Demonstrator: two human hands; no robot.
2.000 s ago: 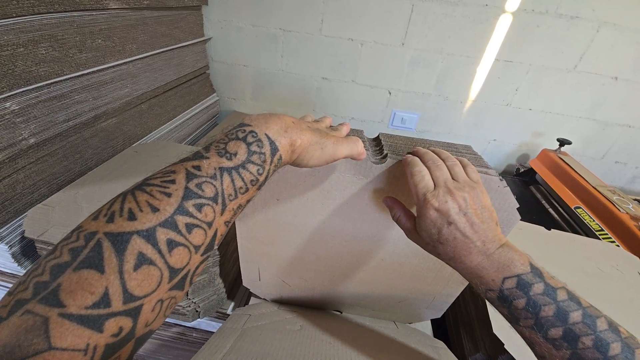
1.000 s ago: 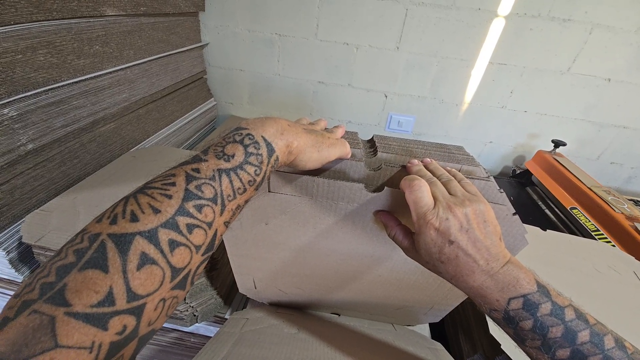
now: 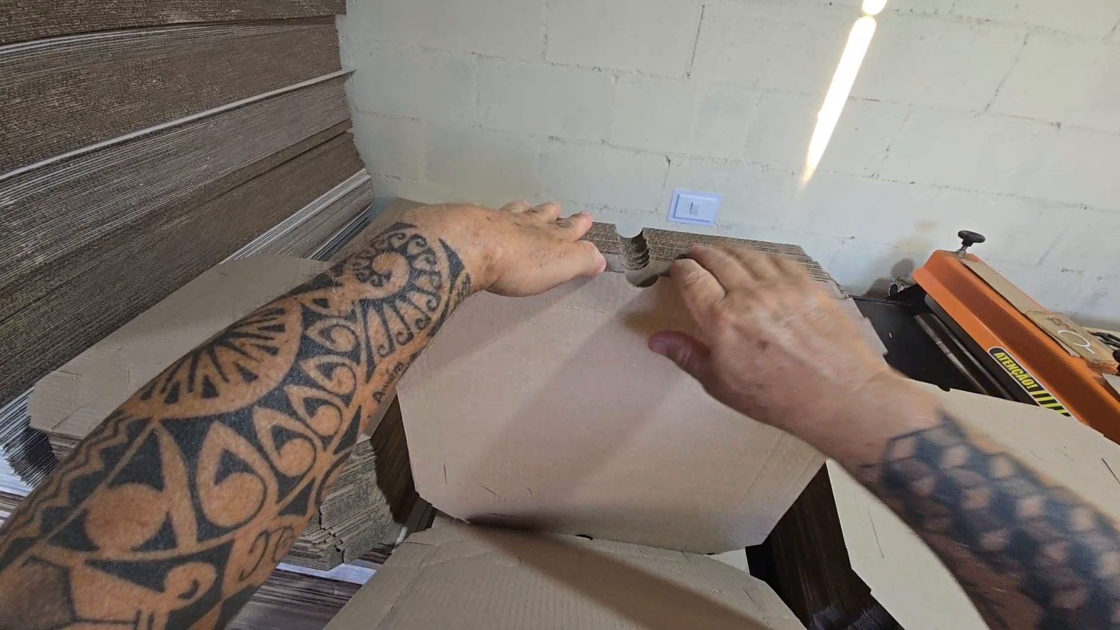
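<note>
Die-cut corrugated cardboard sheets (image 3: 604,402) lie stacked in front of me, a curved notch in their far edge. Left of the notch, my left hand (image 3: 534,249) rests along that far edge, its fingertips over the back and its thumb near the notch. Just right of the notch, my right hand (image 3: 752,324) lies on the top sheet, fingers bent toward the far edge and thumb apart; it is slightly blurred. Neither hand clearly grips a sheet. Below, another cardboard sheet (image 3: 560,586) meets the near edge of the stack.
Tall stacks of corrugated cardboard (image 3: 175,114) rise at the left, with a lower cardboard stack (image 3: 166,350) beside my left forearm. At the right are an orange machine (image 3: 1006,332) with a black knob and another cardboard sheet (image 3: 989,481). A block wall (image 3: 525,105) stands behind.
One second ago the top sheet sat nearer to me, showing a strip of the sheets behind it; now its far edge lies close to theirs. My right hand has moved slightly away from me.
</note>
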